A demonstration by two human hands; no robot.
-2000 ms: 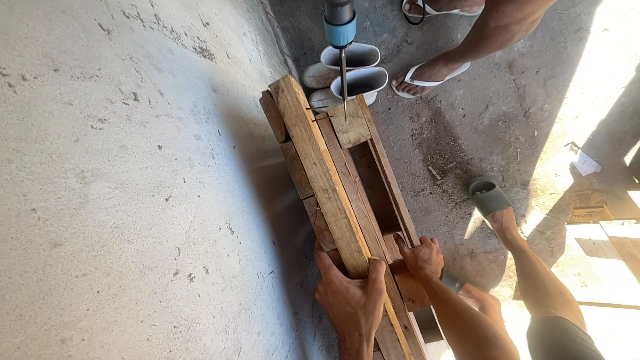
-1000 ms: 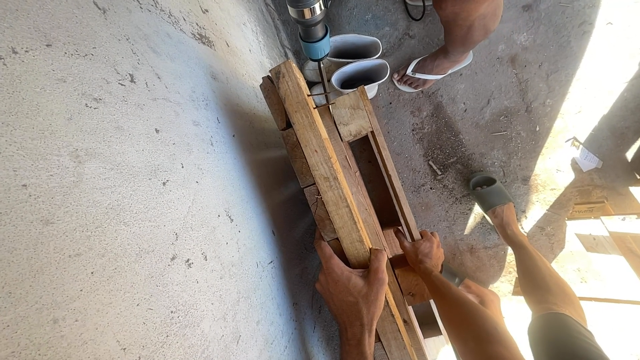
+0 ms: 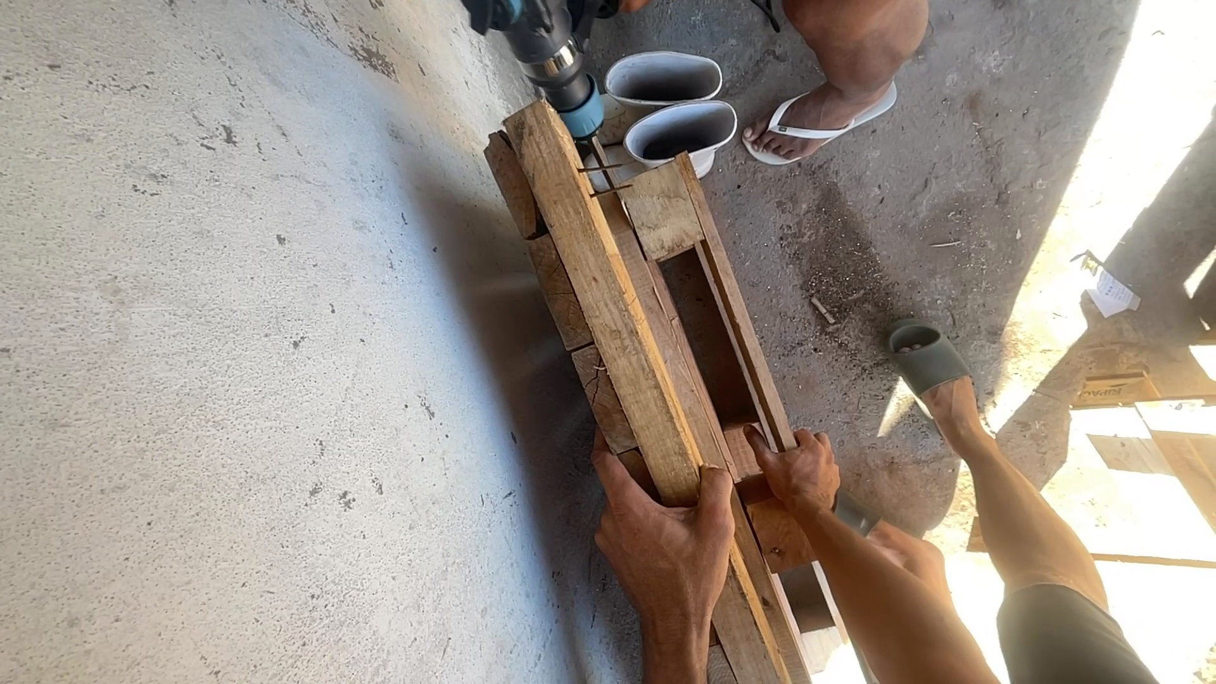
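Note:
A wooden pallet (image 3: 665,313) stands on its side close to the wall. My left hand (image 3: 665,541) grips the near end of a thick wooden beam (image 3: 608,294) that lies along the pallet's upper left side. My right hand (image 3: 798,465) is closed around the pallet's right-hand board (image 3: 736,332). At the beam's far end, nails (image 3: 608,188) stick out of its right side toward a wood block (image 3: 662,211). Beside them a power drill (image 3: 556,62) with a blue collar points its long bit down between beam and block; whoever holds it is mostly out of view.
A pale wall (image 3: 237,361) fills the left. Behind the pallet stand white rubber boots (image 3: 679,128), near another person's foot in a white flip-flop (image 3: 822,123). A foot in a green slide (image 3: 926,356) is at right. Wood boards (image 3: 1130,451) and a scrap of paper (image 3: 1111,293) lie beyond.
The drill has come down and left, now close against the beam's far end. The other person's flip-flop foot shows in a slightly different place. Both my hands keep their holds.

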